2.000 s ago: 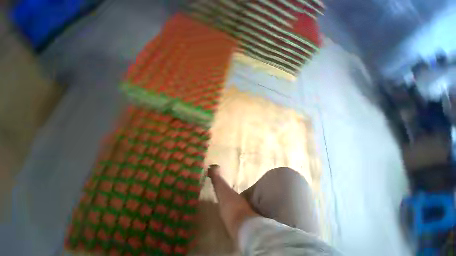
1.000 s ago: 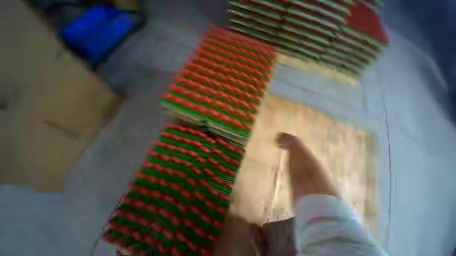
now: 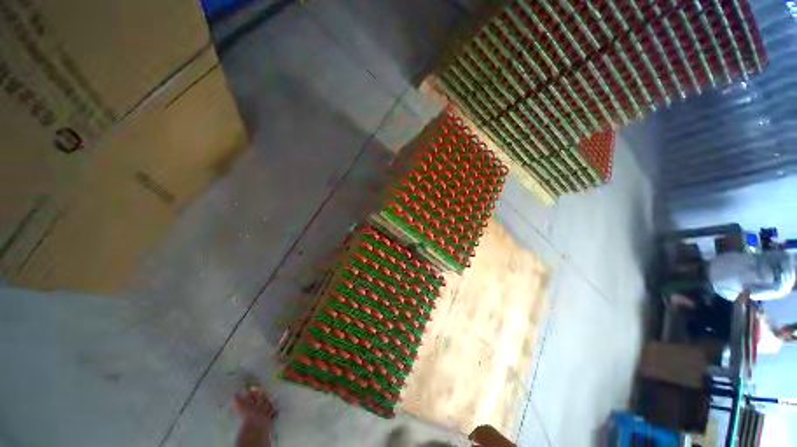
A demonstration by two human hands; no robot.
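Two layers of red-and-green parts lie end to end, partly over a pale wooden pallet (image 3: 489, 323). The near layer (image 3: 363, 323) shows green rows with red loops. The far layer (image 3: 450, 188) looks mostly red and sits slightly higher. My left hand (image 3: 255, 404) is small and blurred at the lower left, over the floor beside the near layer's corner, fingers apart, with nothing seen in it. A tan shape, perhaps my right hand (image 3: 492, 436), is cut off by the bottom edge at the pallet's near side; its fingers are hidden.
A tall stack of loaded trays (image 3: 568, 79) stands on a pallet beyond the layers. Large cardboard boxes (image 3: 114, 131) are at the left. A person in a light top (image 3: 751, 275) is at a bench on the right. A blue stool (image 3: 642, 429) is at the lower right.
The view has turned and drawn back, so the layers look smaller. The arm that reached over the pallet has gone from there. My left hand has appeared at the lower left.
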